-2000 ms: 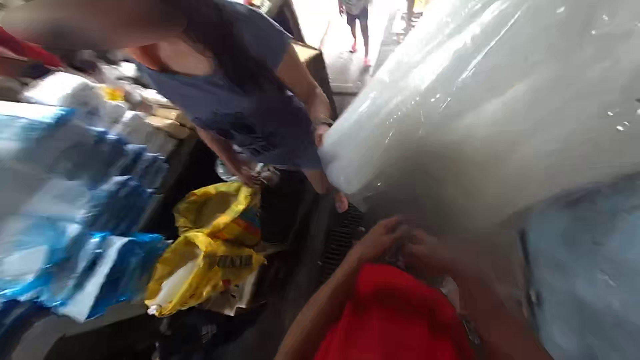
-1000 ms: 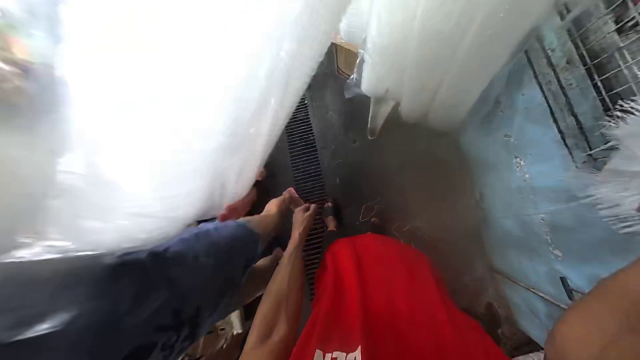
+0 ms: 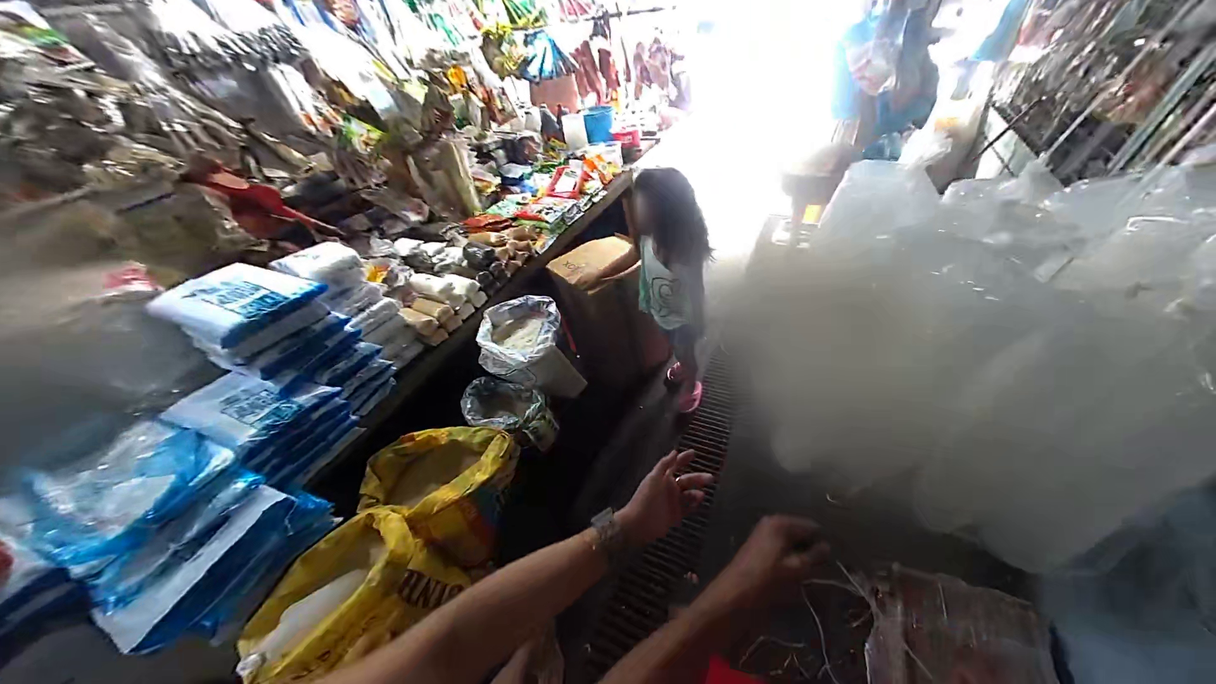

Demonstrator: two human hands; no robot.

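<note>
The bare forearm beside the red shirt appears to be mine, with my left hand (image 3: pixel 779 551) blurred and its fingers curled over the dark floor. What it holds, if anything, cannot be made out. Thin strands lie just right of it. My right hand is out of view. Another hand (image 3: pixel 665 496), with a wristwatch, reaches in from the lower left with fingers apart and seems to be another person's. It hangs over the floor grate (image 3: pixel 708 427). A large bulk of cloudy translucent plastic (image 3: pixel 950 361) stands to the right.
At left, stacked blue-and-white plastic packs (image 3: pixel 256 408) lie beside rolled bags (image 3: pixel 442 294) on a long counter. Yellow sacks (image 3: pixel 432 532) and plastic-lined containers (image 3: pixel 522 332) stand below. A small person (image 3: pixel 670 275) stands in the aisle ahead. A brown package (image 3: pixel 959 627) is at lower right.
The view has swung up from the floor towards the aisle. The translucent plastic that filled the left a second ago is now at the right. The two near hands, close together before, are farther apart.
</note>
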